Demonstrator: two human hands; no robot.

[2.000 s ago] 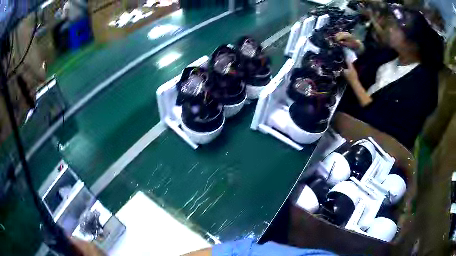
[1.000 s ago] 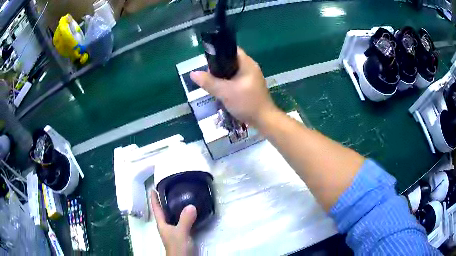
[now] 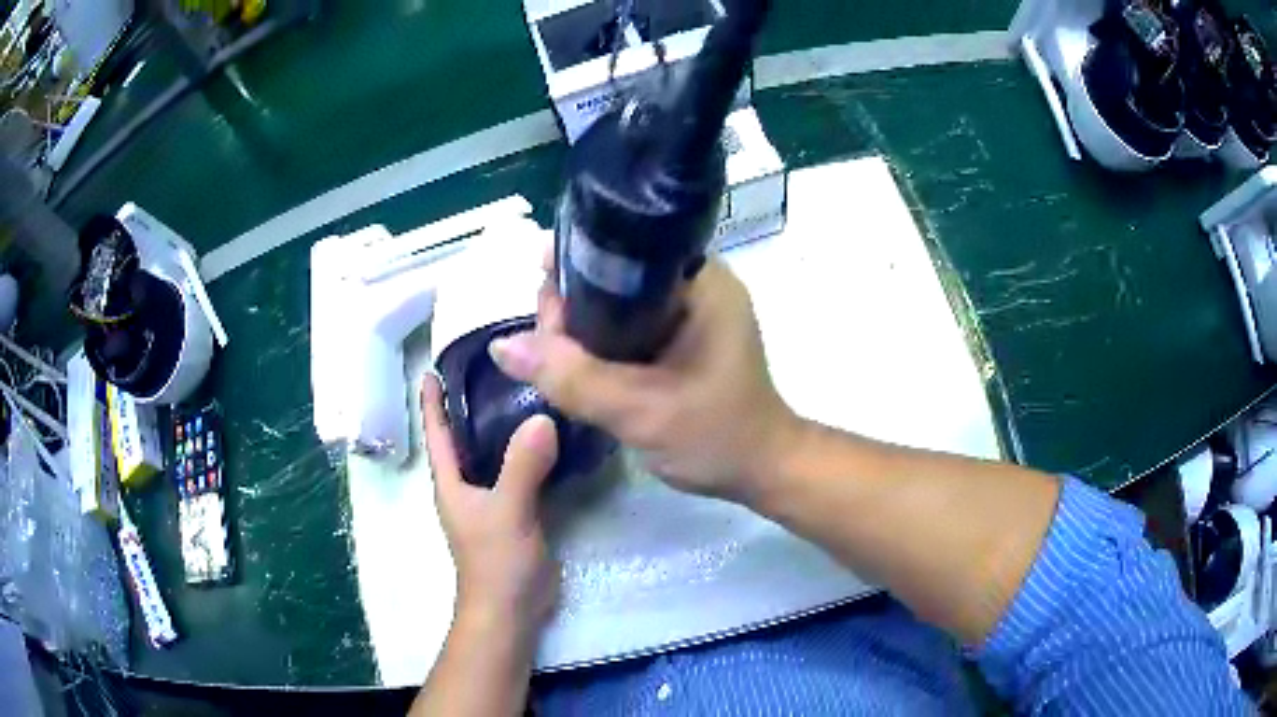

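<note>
A dome camera lies on the white mat point(image 3: 840, 322). Its white wall bracket point(image 3: 350, 336) points left and its black dome cover point(image 3: 490, 378) faces me. My left hand point(image 3: 497, 504) holds the dome, fingers at its left side and thumb on its front. My right hand point(image 3: 686, 378) grips the black electric screwdriver point(image 3: 623, 238) upright over the dome's right side. The driver's bit and where it touches are hidden behind my right hand. The pale screw feeder point(image 3: 749, 182) stands at the mat's far edge, partly behind the screwdriver.
An unfinished camera unit point(image 3: 147, 315) stands at the left, with small cartons point(image 3: 133, 434), a slim black bar with coloured dots point(image 3: 200, 490) and clear plastic bags point(image 3: 56, 546) nearer me. Several unfinished units point(image 3: 1134, 98) are at the upper right. A box of cameras point(image 3: 1232, 560) is at the lower right.
My right hand has brought the screwdriver from the feeder down and nearer me, over the dome. My left hand still holds the dome. In the oldest frame the view was turned right and the dome was out of view.
</note>
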